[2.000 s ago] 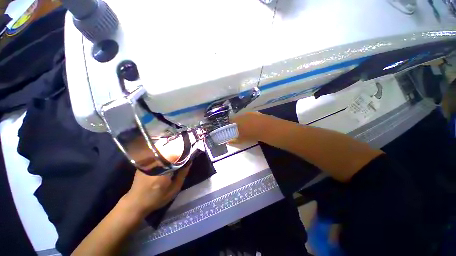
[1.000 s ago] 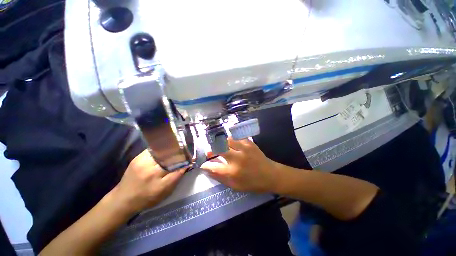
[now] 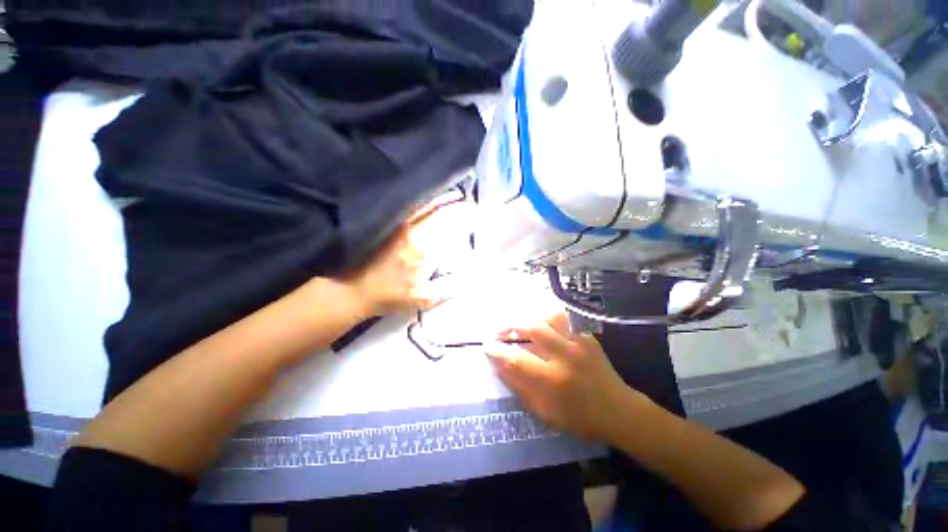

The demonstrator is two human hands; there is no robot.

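The dark part-sewn garment (image 3: 239,197) lies wrinkled on the white table, left of the white sewing machine head (image 3: 582,125). My left hand (image 3: 397,272) rests at the garment's right edge, left of the needle area, with its fingertips washed out by glare. My right hand (image 3: 556,369) is at the front of the needle area, thumb and forefinger close together at a thin dark edge. Whether either hand grips cloth cannot be told. Dark cloth (image 3: 636,338) shows under the arm, right of the needle area. The needle and presser foot are lost in glare.
The shiny thread take-up guard (image 3: 736,260) hangs at the head's front. A grey ruler strip (image 3: 385,445) runs along the table's front edge. More dark cloth (image 3: 135,40) lies at the back left. A grey post (image 3: 655,42) stands atop the head.
The view has swung left, showing more garment and table. My left hand has moved away from my right hand, onto the garment's edge. My right hand remains near the needle area.
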